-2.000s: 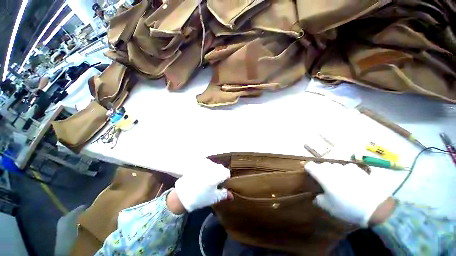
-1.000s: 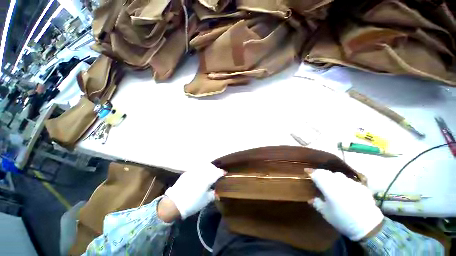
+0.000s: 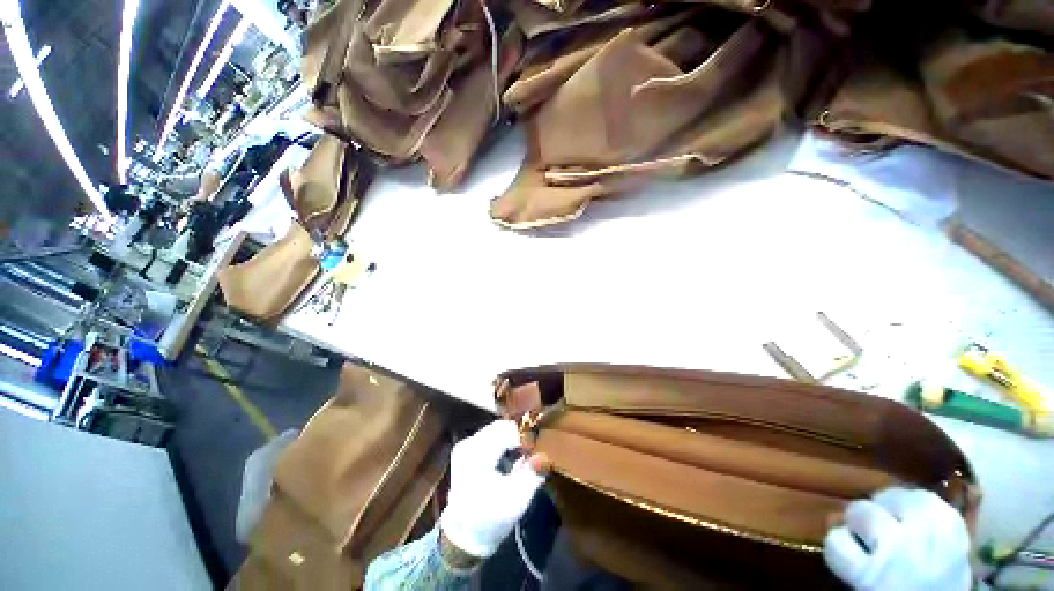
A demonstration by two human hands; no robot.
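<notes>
A brown bag body (image 3: 717,473) lies tilted at the table's front edge, its mouth open towards me. A zipper line with gold teeth (image 3: 693,516) runs along the near side of the mouth. A small gold ring on a tab (image 3: 528,423) shows at the left end. My gloved left hand (image 3: 491,485) grips the left end of the bag by the ring, fingertips at the edge. My gloved right hand (image 3: 907,543) holds the right part of the near edge, its fingers curled over it.
Brown bags (image 3: 647,92) are piled along the back of the white table (image 3: 578,289). On the right lie a green-handled tool (image 3: 982,406), a yellow tool (image 3: 1003,379), a thin metal bracket (image 3: 818,360) and a wooden handle (image 3: 1003,263). A dispenser pot (image 3: 333,256) stands left. More bags (image 3: 347,462) hang lower left.
The view has turned left. The bag's mouth has opened wider and its right end has tilted down. My right hand has moved right and down along the edge. The ring and tab now show.
</notes>
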